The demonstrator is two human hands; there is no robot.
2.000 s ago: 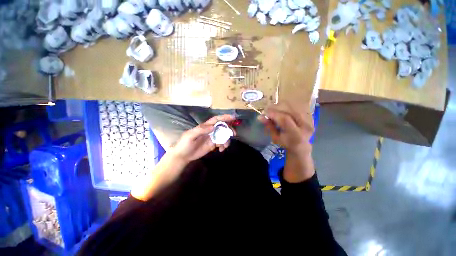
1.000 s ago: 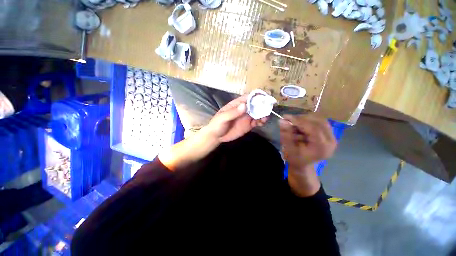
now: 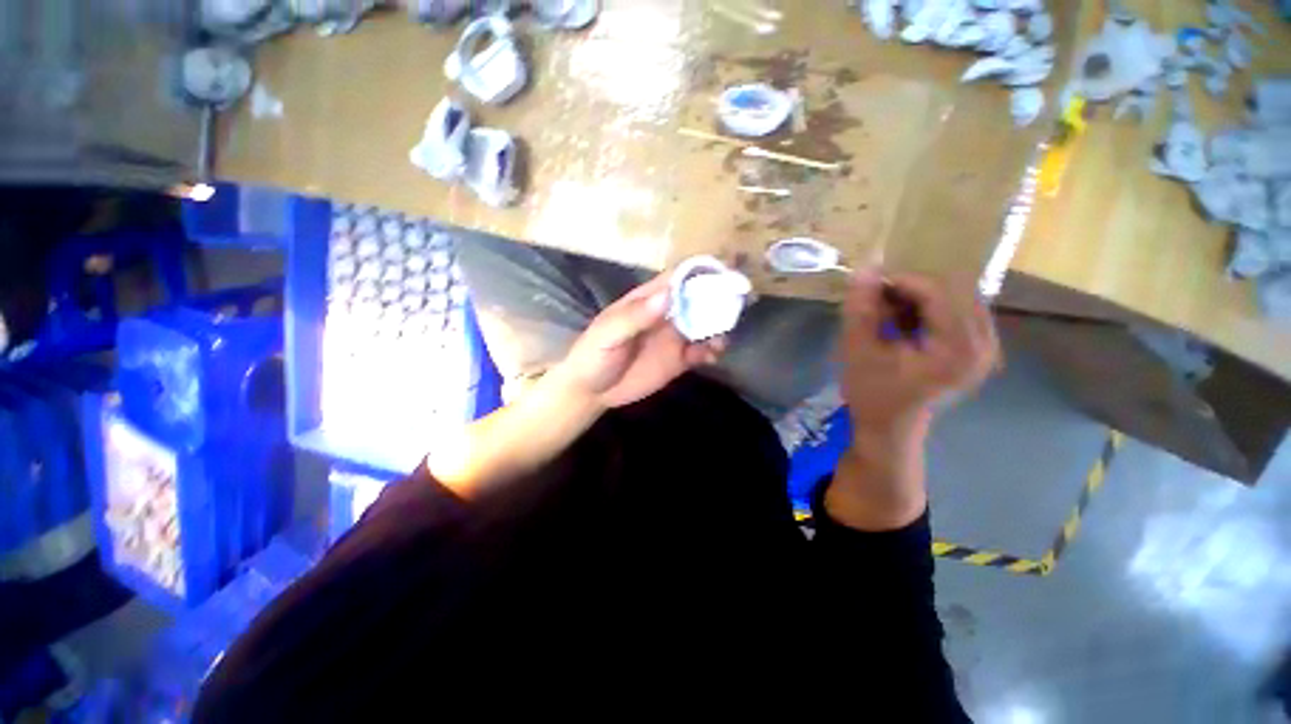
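Observation:
My left hand [image 3: 633, 344] holds a white-grey hollow shell [image 3: 709, 300] over my lap, its open side facing up. My right hand [image 3: 913, 344] grips a thin pale stick [image 3: 844, 269], whose tip is at the small white oval glue dish [image 3: 803, 255] near the table's front edge; whether it touches the glue is too blurred to tell. A second glue dish [image 3: 755, 108] stands farther back on the stained cardboard [image 3: 906, 184].
Loose sticks [image 3: 790, 159] lie between the dishes. Three shells [image 3: 490, 61] stand to the left. Small pieces [image 3: 977, 36] are heaped behind, others [image 3: 1232, 170] far right. A blue tray [image 3: 305, 325] of small white pieces is by my left knee. A yellow-handled tool [image 3: 1058, 153] lies right.
The stick in my right hand went from the near dish to the shell and is now back at that dish. My left hand still holds the shell. The view has shifted.

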